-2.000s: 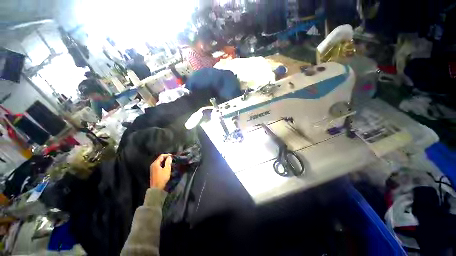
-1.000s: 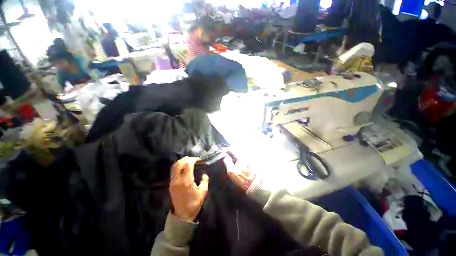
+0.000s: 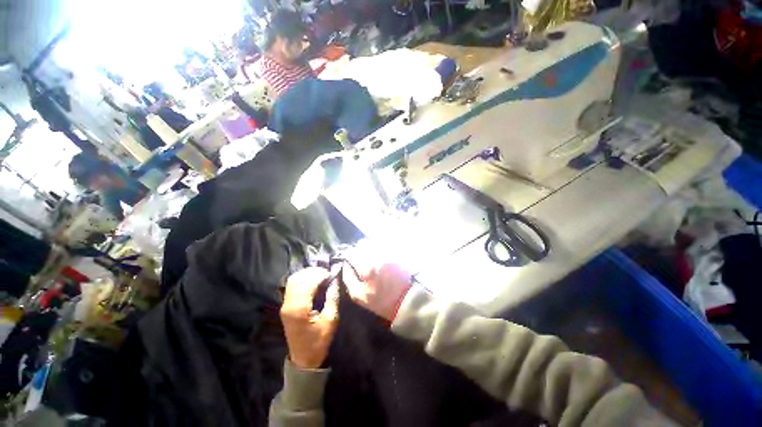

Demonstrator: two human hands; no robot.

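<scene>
A black garment (image 3: 226,308) lies over my lap and the near left edge of the machine table. My left hand (image 3: 309,313) pinches the edge of the garment with thumb and fingers. My right hand (image 3: 378,288), partly washed out by glare, meets it fingertip to fingertip on the same edge. Whether a small tool is in the right fist cannot be told. The white sewing machine (image 3: 501,108) with a blue stripe stands just beyond, its needle area (image 3: 403,200) in bright light.
Black-handled scissors (image 3: 516,238) lie on the machine bed (image 3: 468,271). A blue bin (image 3: 668,321) stands at the lower right. Black pieces (image 3: 238,188) and blue cloth (image 3: 326,107) are heaped behind, with cream cloth (image 3: 388,73) beyond. A person in red stripes (image 3: 284,71) is at the back.
My right hand came in from out of view and joined the left at the garment edge. A metallic glint seen between the hands one second ago no longer shows clearly. The camera view has shifted.
</scene>
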